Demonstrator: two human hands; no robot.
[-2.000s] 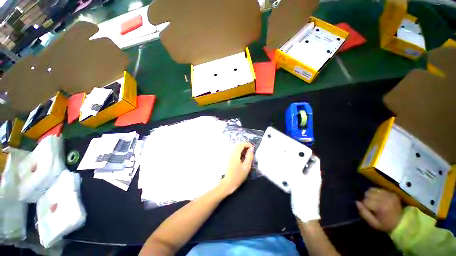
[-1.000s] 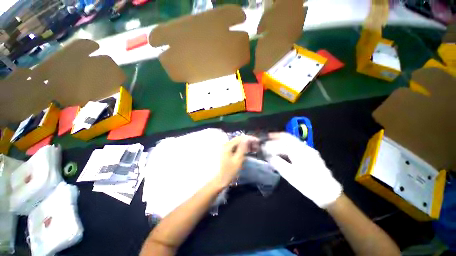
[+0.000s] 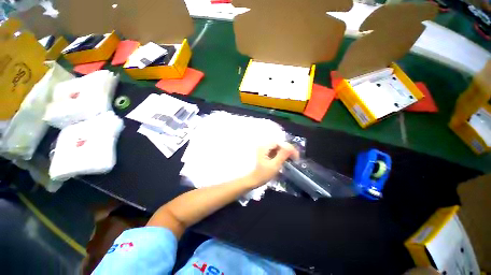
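Note:
My bare left hand (image 3: pixel 271 162) pinches the near-left end of a clear poly bag (image 3: pixel 342 181), right of the bag stack. A flat electronic unit (image 3: pixel 309 180) is inside the bag, seen nearly edge-on and looking grey. The bag's loose end reaches toward the blue tape dispenser (image 3: pixel 371 174), which has a pale roll inside. The stack of white glossy poly bags (image 3: pixel 229 150) lies under and left of my left hand. My right hand is not in view.
Open yellow cartons (image 3: pixel 277 101) with brown lids stand on the green belt (image 3: pixel 221 51), with red pads (image 3: pixel 322 102) beside them. Printed sheets (image 3: pixel 167 119), a green tape ring (image 3: pixel 122 102) and white bag packs (image 3: pixel 85 147) lie left. Another yellow carton (image 3: pixel 436 239) is at the lower right.
The view has swung, so the bench scene sits further right. The unit has gone from my gloved right hand into a clear bag. My right hand has left the picture.

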